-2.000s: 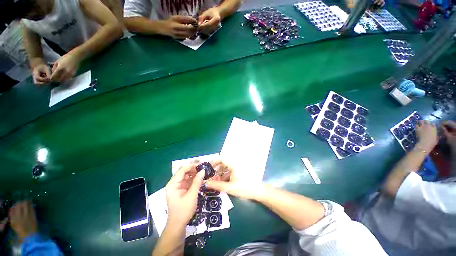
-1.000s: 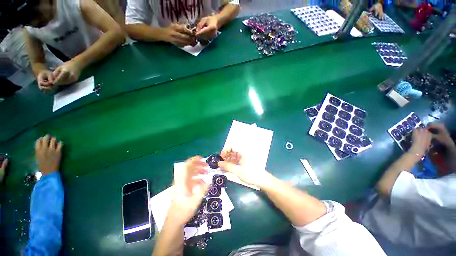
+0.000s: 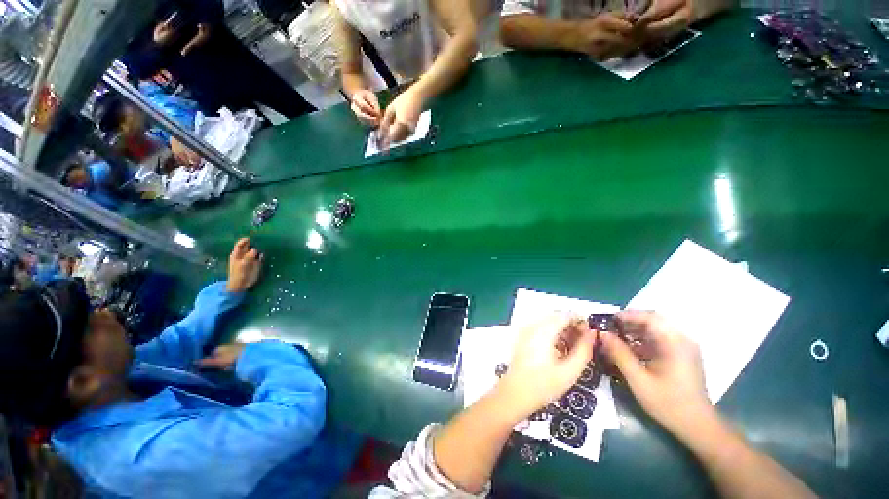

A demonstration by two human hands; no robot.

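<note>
My left hand (image 3: 546, 363) and my right hand (image 3: 663, 361) meet over the working card and hold a small black unit (image 3: 602, 322) between their fingertips. Below the hands, several black squarish units with round ringed centres (image 3: 568, 430) lie on the white card (image 3: 587, 448). The hands cover the upper part of the card. A dark clump of loose units (image 3: 531, 450) lies at the card's lower left edge.
A phone (image 3: 442, 339) lies left of the card, and blank white sheets (image 3: 710, 297) lie right. A white ring (image 3: 819, 349) and strip (image 3: 840, 429) are at far right. A person in blue sleeves (image 3: 195, 400) sits at left. Other people work across the green bench (image 3: 546, 214).
The view has swung left, so the bench items appear further right and the blue-sleeved person shows more fully. My hands, apart a second ago, have come together around the black unit.
</note>
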